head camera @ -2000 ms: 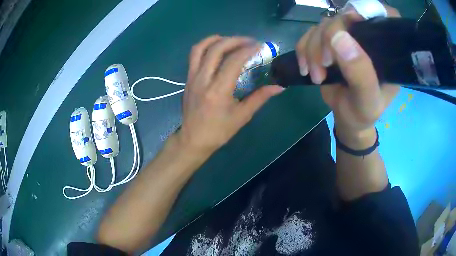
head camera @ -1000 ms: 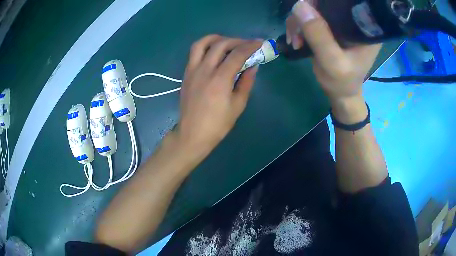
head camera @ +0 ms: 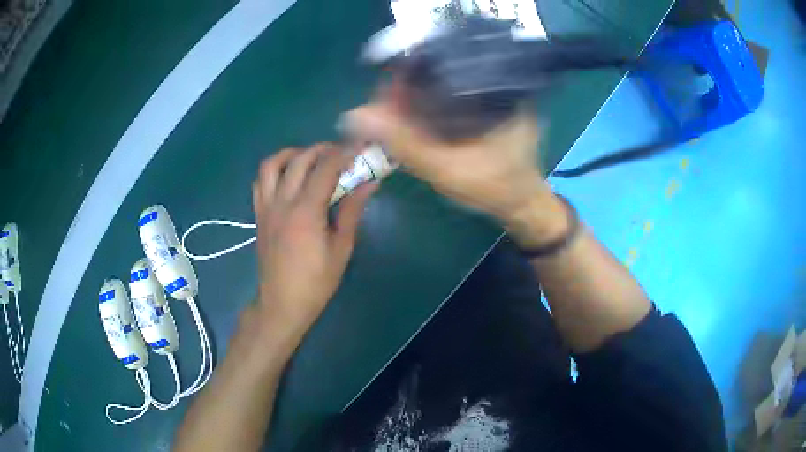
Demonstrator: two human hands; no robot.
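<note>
My left hand (head camera: 305,225) holds a white plastic housing unit (head camera: 361,173) against the green surface; one end sticks out past my fingers and a white cord loop (head camera: 216,240) comes out on the other side. My right hand (head camera: 460,159) is blurred and grips the black electric screwdriver (head camera: 477,75), just above and right of that unit. The screwdriver's tip cannot be made out. Three more white units with blue bands (head camera: 166,252) lie side by side at the left, their cords trailing toward me.
A white stripe (head camera: 115,181) curves along the green belt (head camera: 212,132). Another white unit (head camera: 9,256) lies at the far left edge. A silver-white box (head camera: 521,18) stands beyond the screwdriver. A blue stool (head camera: 729,71) and black cable (head camera: 610,161) are at right; cardboard (head camera: 785,366) lies lower right.
The view has shifted, so the units sit lower in the picture. My right hand and the screwdriver have moved toward the upper middle, near the box. My left hand still holds the unit.
</note>
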